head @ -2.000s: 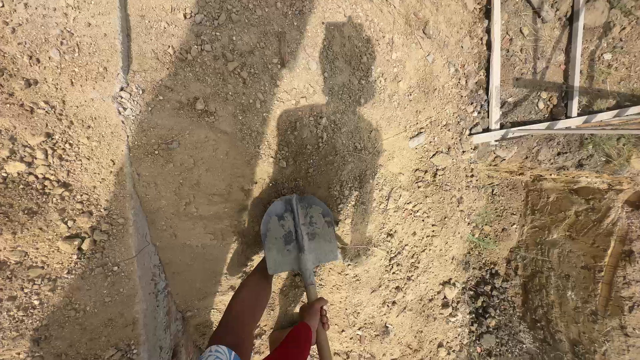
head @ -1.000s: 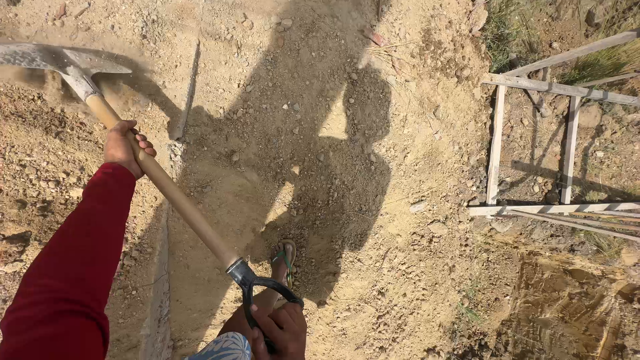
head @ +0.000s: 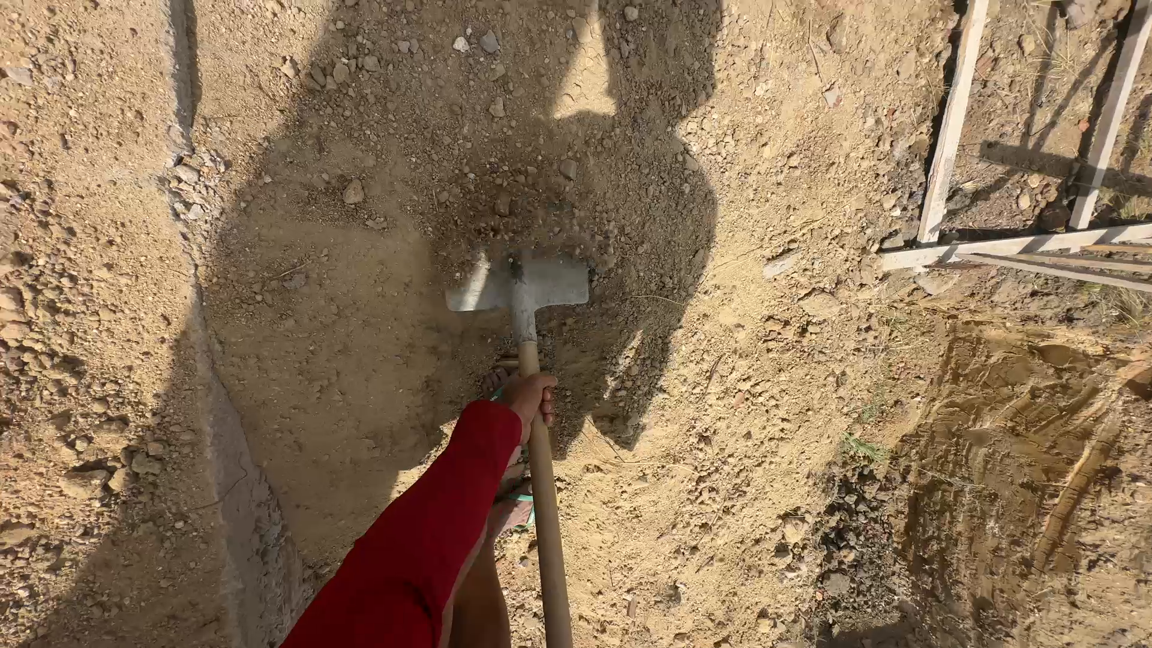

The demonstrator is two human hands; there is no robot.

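A shovel with a metal blade and a long wooden shaft stands in front of me. Its blade meets loose, gravelly soil, which hides the front part. My left hand, below a red sleeve, is closed around the shaft just behind the blade socket. The shaft runs down out of the frame, so its handle end is hidden. My right hand is out of view. Beside the shaft, partly behind my left arm, a foot in a sandal with green straps rests on the ground.
A narrow concrete edge runs along the left, with rubble beyond it. At the upper right lies a frame of wooden strips. Below that is a dug hollow with streaked brown earth walls. Stones are scattered over the ground.
The shovel blade was out at the far left, with my right hand on its black D-shaped handle; it is now on the soil at centre. My left hand has moved right with the shaft.
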